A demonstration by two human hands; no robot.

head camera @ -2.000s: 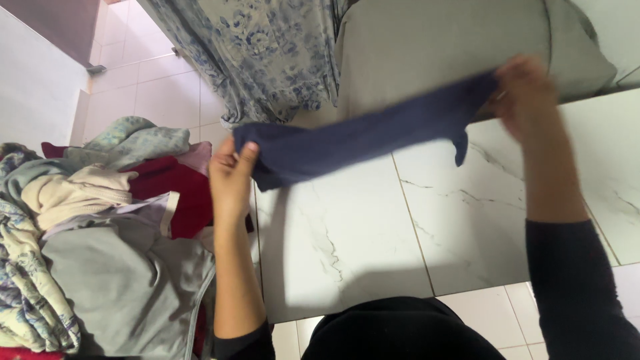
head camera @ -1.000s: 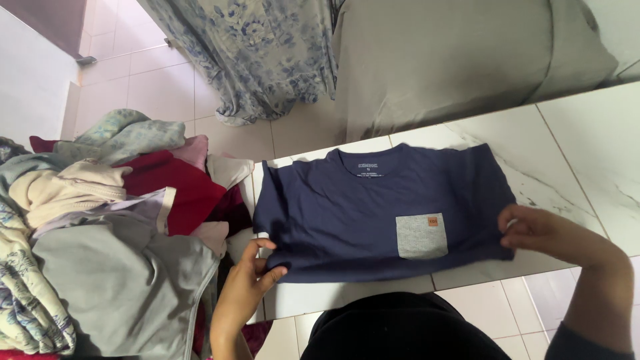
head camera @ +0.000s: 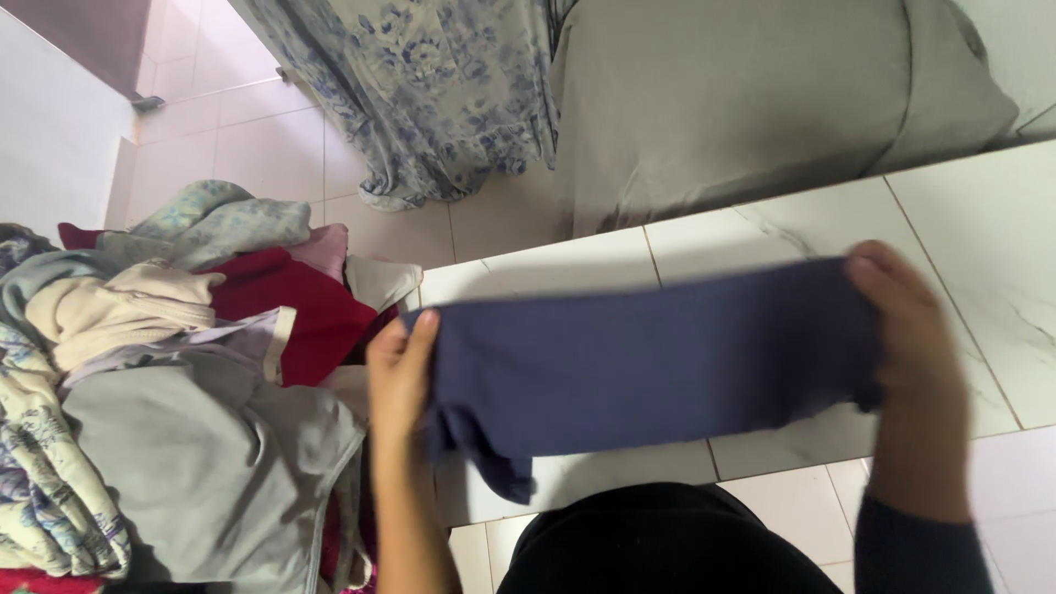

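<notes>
A navy blue T-shirt (head camera: pixel 652 363), folded into a long band, is stretched between my two hands over the white marble-look tiled surface (head camera: pixel 544 276). My left hand (head camera: pixel 404 363) pinches its left end, thumb on top. At the right end my right hand (head camera: pixel 903 318) grips the cloth and is blurred. A small flap of the shirt hangs down near my left hand. The grey chest pocket and the neckline are hidden from view.
A heap of clothes with a grey garment (head camera: pixel 214 445) and a red cloth (head camera: pixel 289 305) lies at the left. Beyond the tiled surface are a blue floral curtain (head camera: pixel 445 91) and a grey fabric-covered piece (head camera: pixel 726 99).
One second ago the shirt lay spread on the tiles with its pocket and neckline showing. Now it is a narrower folded band held up between both hands.
</notes>
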